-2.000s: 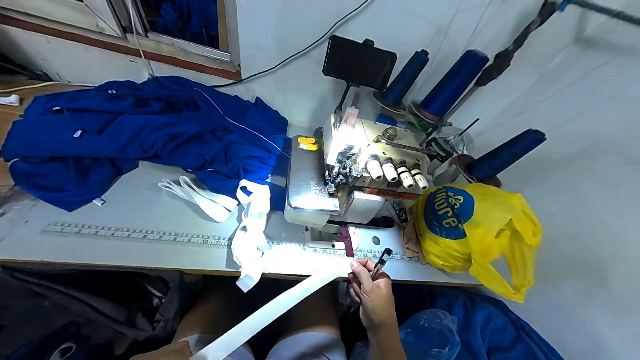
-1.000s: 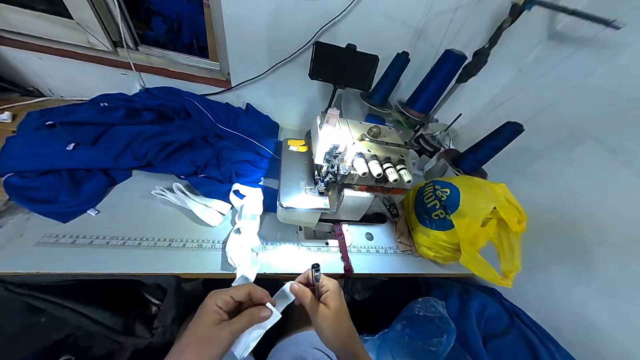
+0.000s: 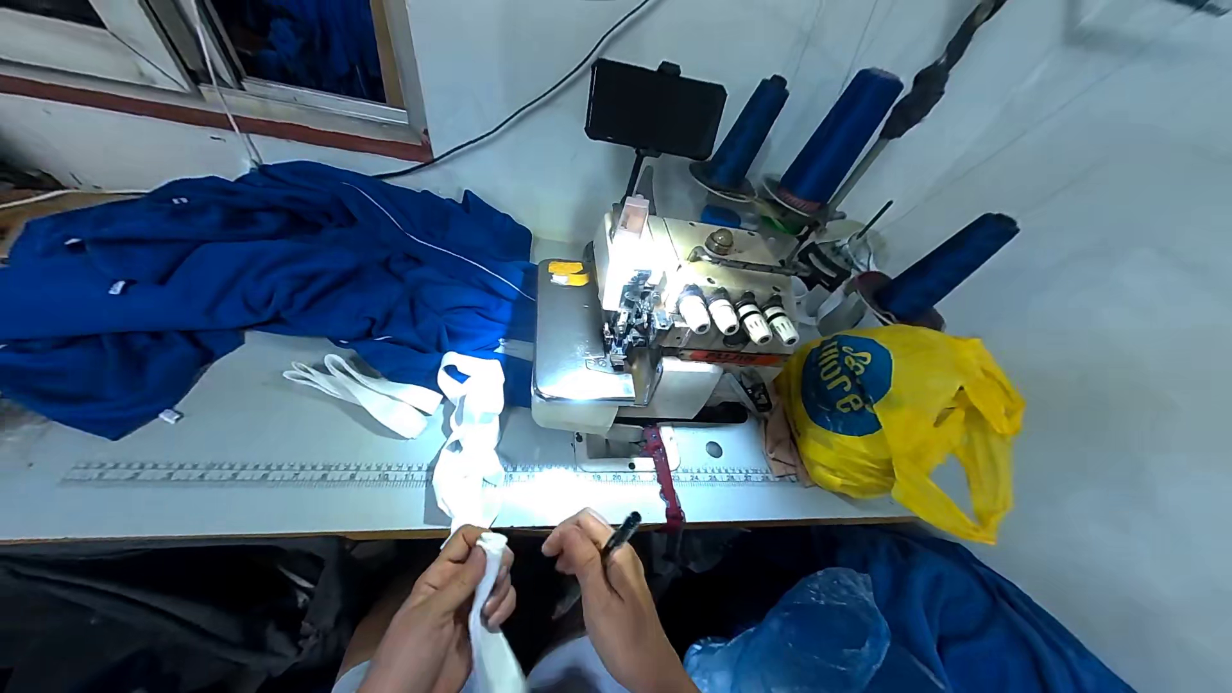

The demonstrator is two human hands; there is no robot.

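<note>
In front of the table's edge my left hand [image 3: 445,606] pinches a strip of white elastic or cloth band [image 3: 489,626], which hangs down over the fingers. Close by on the right, my right hand [image 3: 608,587] holds a dark pen or marker [image 3: 623,532] between its fingers and is apart from the band. Another crumpled white band [image 3: 472,433] lies on the table and reaches down over the edge toward my left hand. A looped white band [image 3: 371,393] rests to its left. Beyond my hands stands an overlock sewing machine [image 3: 577,356] with its lamp lit.
Blue garments [image 3: 279,260] are heaped at the left. A printed ruler scale [image 3: 250,474] runs along the table. A dark red strip [image 3: 664,476] hangs near the front edge. Right of the machine are a yellow plastic bag [image 3: 905,423] and blue thread cones [image 3: 842,140]; a black screen [image 3: 654,108] stands behind.
The white band, earlier stretched out and then held between both hands, is now in my left hand alone. My right hand has let go of it and moved apart, still with the pen.
</note>
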